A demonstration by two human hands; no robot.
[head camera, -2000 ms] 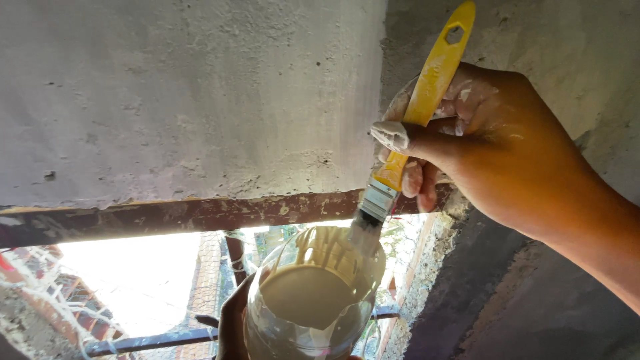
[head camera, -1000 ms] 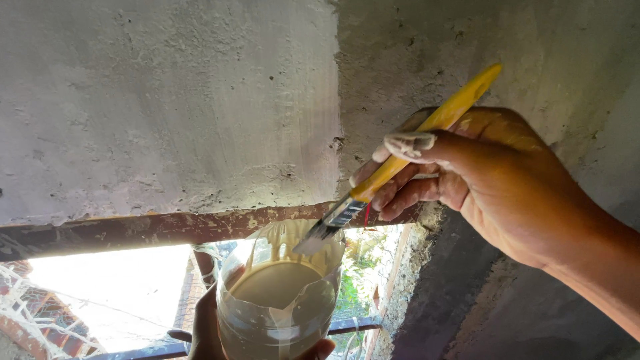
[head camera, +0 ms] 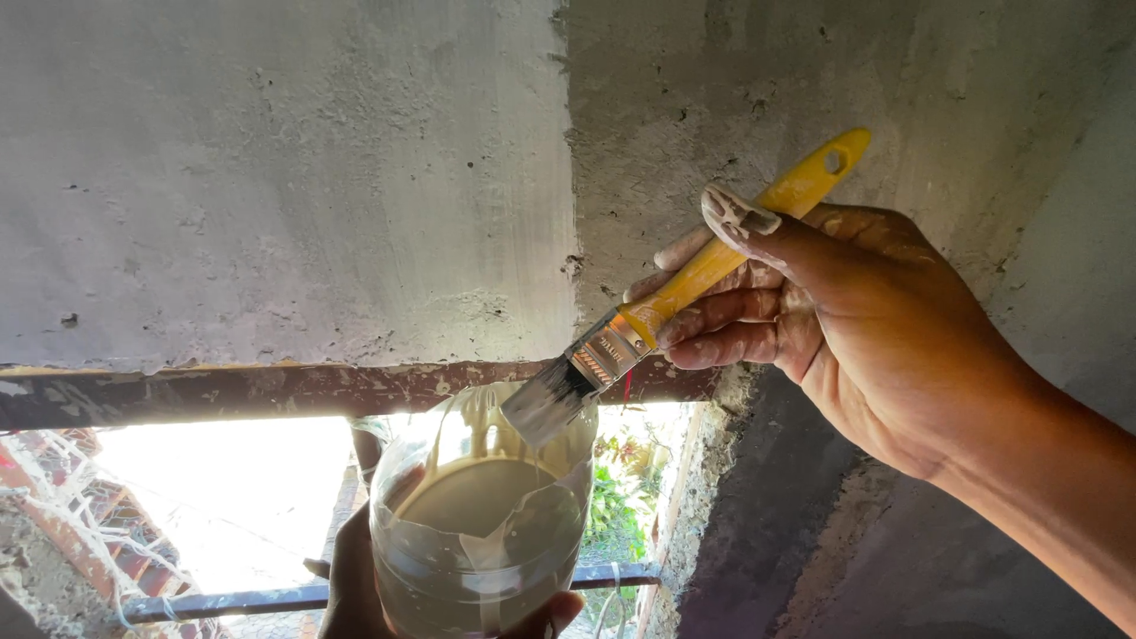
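Note:
My right hand (head camera: 825, 302), its fingers smeared with pale paint, grips a yellow-handled paintbrush (head camera: 701, 275). The brush tilts down to the left, and its paint-coated bristles are over the rim of a cut clear plastic container (head camera: 479, 568). Pale paint (head camera: 484, 497) lies inside the container, with drips running down its inner wall. From below, my left hand (head camera: 355, 577) holds the container; much of that hand is hidden behind it. Above both hands the wall (head camera: 355, 177) is lighter on the left, and a darker wall section (head camera: 674, 133) adjoins it.
Under the wall runs a dark red-brown frame bar (head camera: 222, 393), speckled with paint. A bright opening lies below it, crossed by a dark metal bar (head camera: 240, 603). Rough broken masonry (head camera: 710, 479) edges the opening at right. White strings or wires (head camera: 89, 515) hang at the left.
The brush has gone from steep to a more slanted tilt, its bristles still at the container's rim. The view has shifted, showing more of the darker wall section.

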